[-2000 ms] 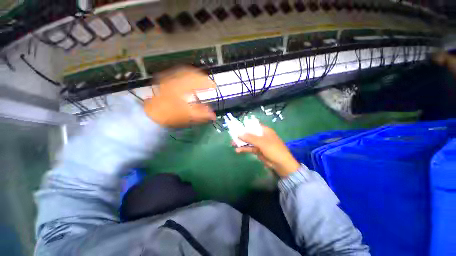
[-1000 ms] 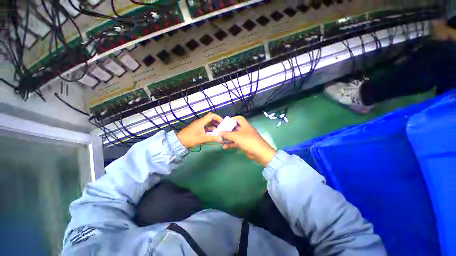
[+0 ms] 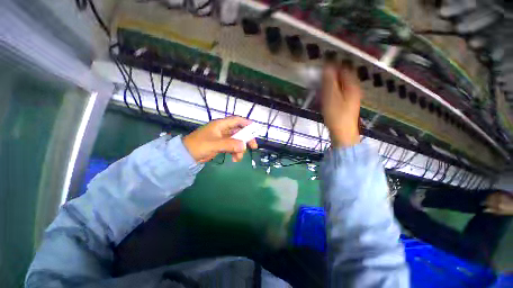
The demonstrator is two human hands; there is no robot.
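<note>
My left hand (image 3: 219, 140) is in front of the rack's white bottom rail (image 3: 185, 101). It holds a white power adapter (image 3: 247, 132) between thumb and fingers. My right hand (image 3: 341, 101) is raised at the rack's socket row (image 3: 292, 45), over the beige panel, and is blurred by motion. A blurred whitish shape (image 3: 310, 76) shows beside its fingers; I cannot tell whether the hand holds it. Black output cables (image 3: 163, 93) hang from the board edge over the rail. Small white connectors (image 3: 267, 167) hang above the green floor.
A pale-framed rack door (image 3: 79, 146) stands at the left. Blue totes (image 3: 444, 267) are at the lower right, and a smaller blue part (image 3: 310, 225) shows near my right sleeve. Another person's hand (image 3: 498, 202) and dark clothing are at the far right. More boards and cables run across the upper right.
The view has turned. My hands were together around a white adapter; now they are apart, the left holding an adapter and the right raised to the socket row.
</note>
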